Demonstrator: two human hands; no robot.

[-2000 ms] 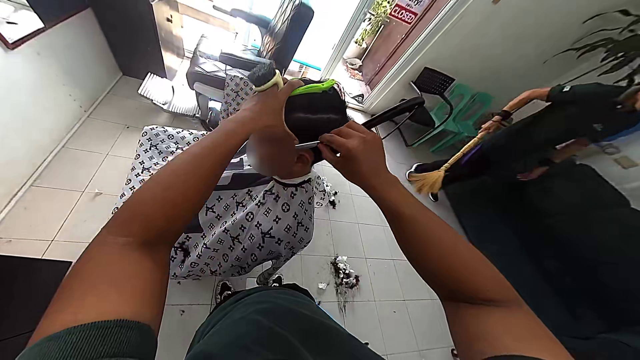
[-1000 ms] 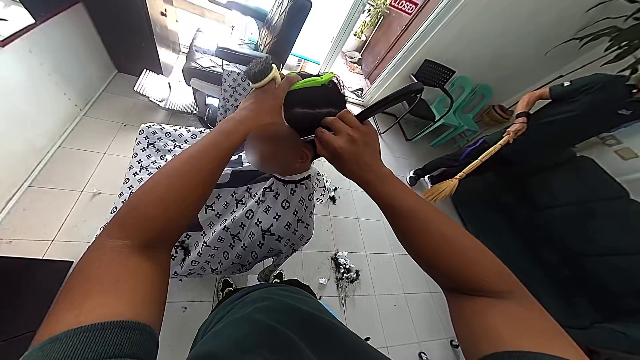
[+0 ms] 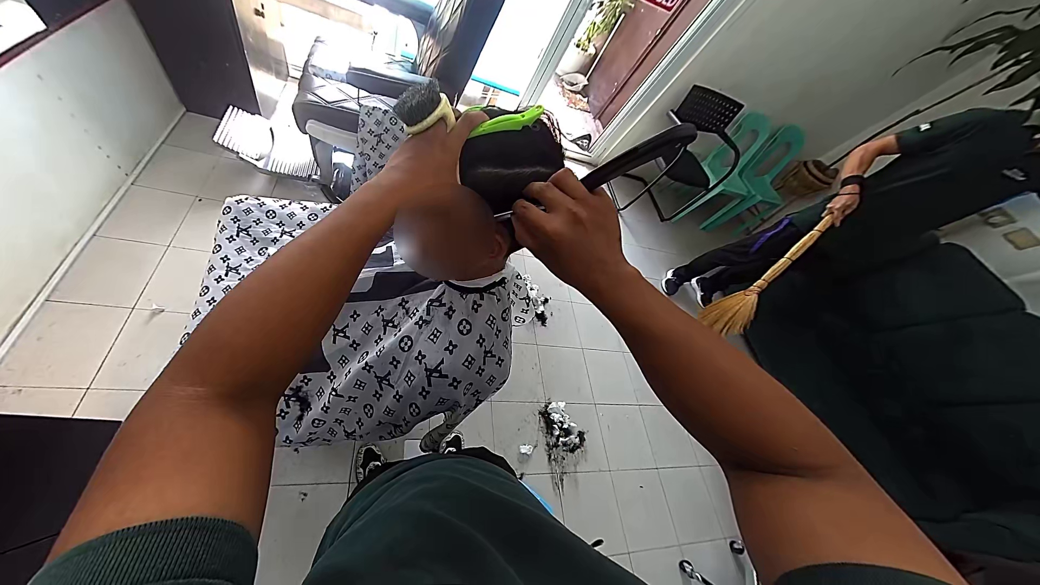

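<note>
A seated person in a patterned barber cape has dark hair held up by a bright green hair clip. My left hand rests against the near left side of the head, with a neck-duster brush held in it, bristles up. In my right hand is a razor-like tool with a long black handle; its thin metal part lies by the hair above the ear, and its edge is mostly hidden by my fingers.
A black barber chair stands behind. At the right, another person holds a straw broom beside a dark sofa. A black chair and green plastic chairs line the wall. Cut hair and white scraps lie on the tiles.
The other person's broom has shifted about at the right. My right hand stays beside the head, the black handle now tilted further upward than two seconds ago. My left hand keeps its place.
</note>
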